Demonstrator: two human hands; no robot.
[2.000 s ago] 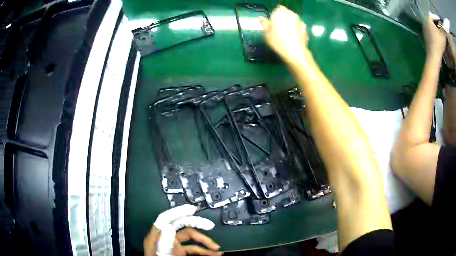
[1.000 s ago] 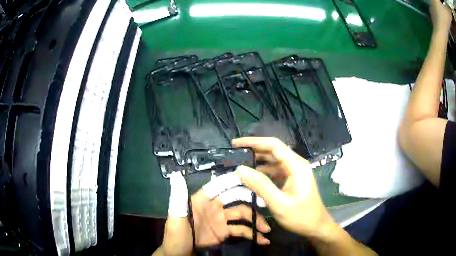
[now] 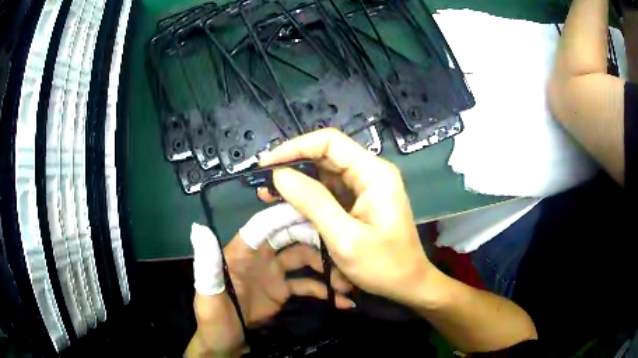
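A black phone middle frame (image 3: 222,248) is held upright toward me at the near edge, its narrow bar at the top. My left hand (image 3: 262,280), with white finger cots on the thumb and two fingers, grips it by the side rails from behind. My right hand (image 3: 350,217), bare, pinches the frame's top narrow end between thumb and fingers; anything small between the fingertips is hidden. A pile of overlapping black frames (image 3: 273,115) lies just beyond, plates toward me.
Stacked black trays with white bands (image 3: 77,161) stand at the left edge. A white sheet (image 3: 500,105) lies at right, partly over the green surface's edge (image 3: 448,208). Another person's bare arm (image 3: 591,91) and dark sleeve are at far right.
My right hand went from a far frame to the one now held by both hands. That frame has since turned, showing its narrow bar on top. The view has tilted down.
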